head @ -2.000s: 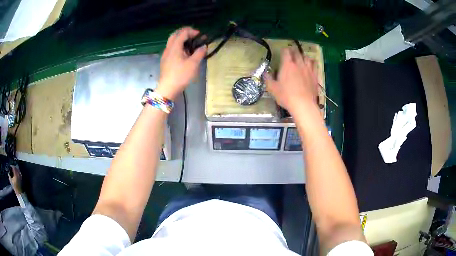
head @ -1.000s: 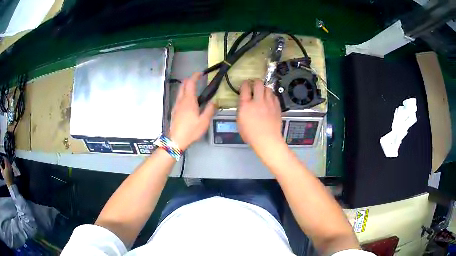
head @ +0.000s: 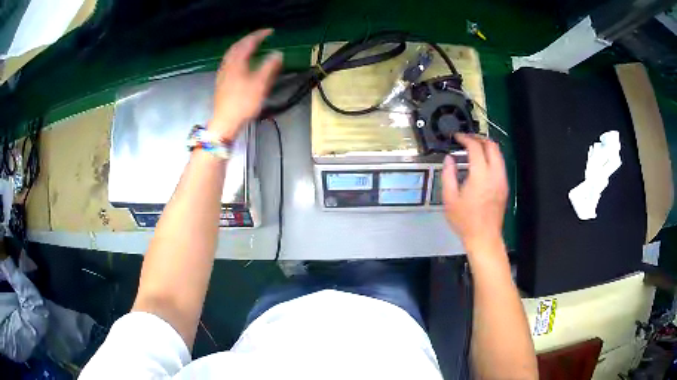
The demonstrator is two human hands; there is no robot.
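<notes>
The black blower fan unit (head: 445, 117) lies on the tan board of the right counting scale (head: 349, 141). Its black power cord (head: 356, 56) is bundled with a thin yellowish tie (head: 320, 72) and reaches past the board's left edge. A clear shiny bag (head: 401, 100) lies beside the unit. My left hand (head: 245, 85) is above the left scale's right side, fingers apart, next to the cord's left end, holding nothing. My right hand (head: 477, 189) is at the fan unit's front edge, fingers apart; whether the fingertips touch it is unclear.
The left counting scale (head: 174, 148) has a bare steel pan. A brown cardboard sheet (head: 78, 171) lies left of it. A black pad (head: 575, 185) with crumpled white cloth (head: 597, 174) is at the right. A reddish-brown plate (head: 570, 361) is lower right. Another person's sleeve (head: 26, 304) shows lower left.
Since one second ago, my left hand has moved up and left, off the cord. My right hand has moved right to the fan unit's front. Earlier, a shiny round part of the unit faced up.
</notes>
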